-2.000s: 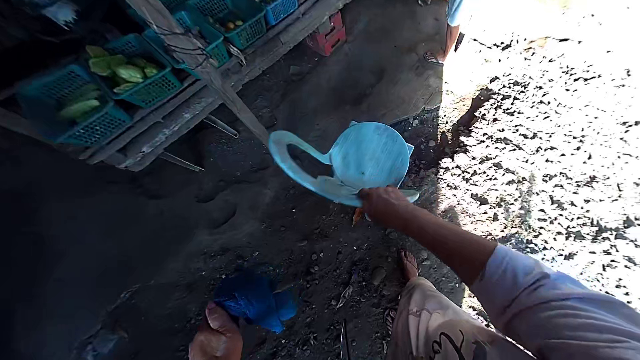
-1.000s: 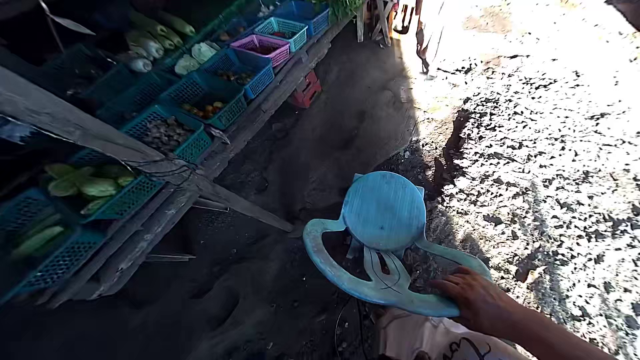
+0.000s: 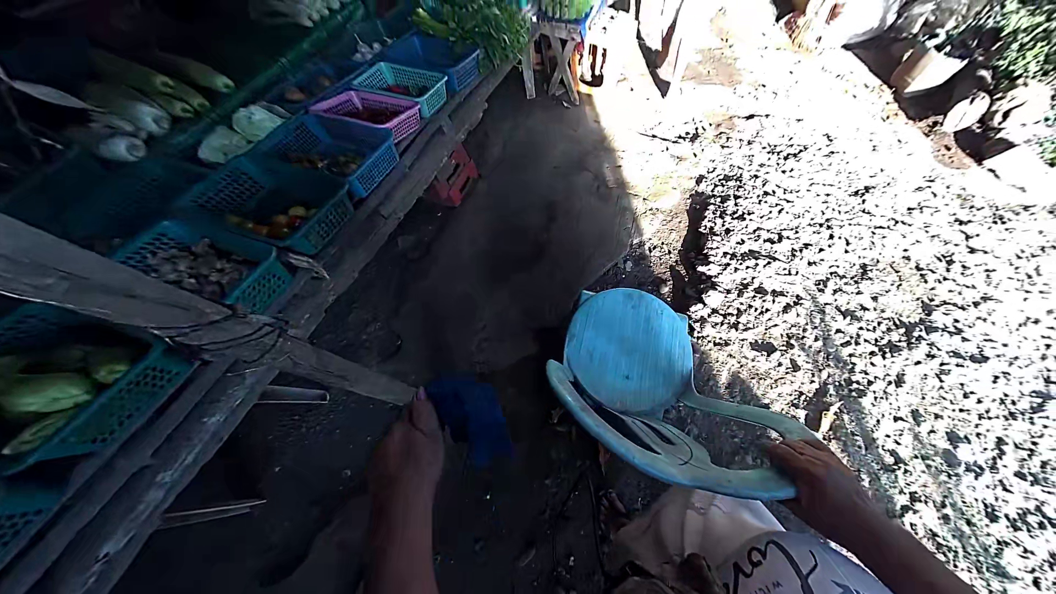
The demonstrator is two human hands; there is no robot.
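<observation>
A light-blue plastic armchair (image 3: 631,351) with a round seat stands low in front of me. My right hand (image 3: 813,474) grips the chair at the right end of its curved armrest and back rim. My left hand (image 3: 412,450) is at the lower centre, left of the chair, with a dark blue cloth (image 3: 470,412) hanging from its fingers. The lower end of a slanting wooden post (image 3: 355,375) lies just beyond that hand. The chair's legs are mostly hidden beneath the seat.
On the left, a wooden stall shelf (image 3: 346,264) bears several plastic baskets of vegetables, among them a pink basket (image 3: 371,114). A red crate (image 3: 454,176) sits under its edge. Sunlit gravel (image 3: 891,289) spreads on the right; a small wooden stand (image 3: 554,54) is farther off.
The left hand, out of view one second ago, is now in view with the blue cloth. The chair has tilted and turned, still in the right hand. The view has shifted.
</observation>
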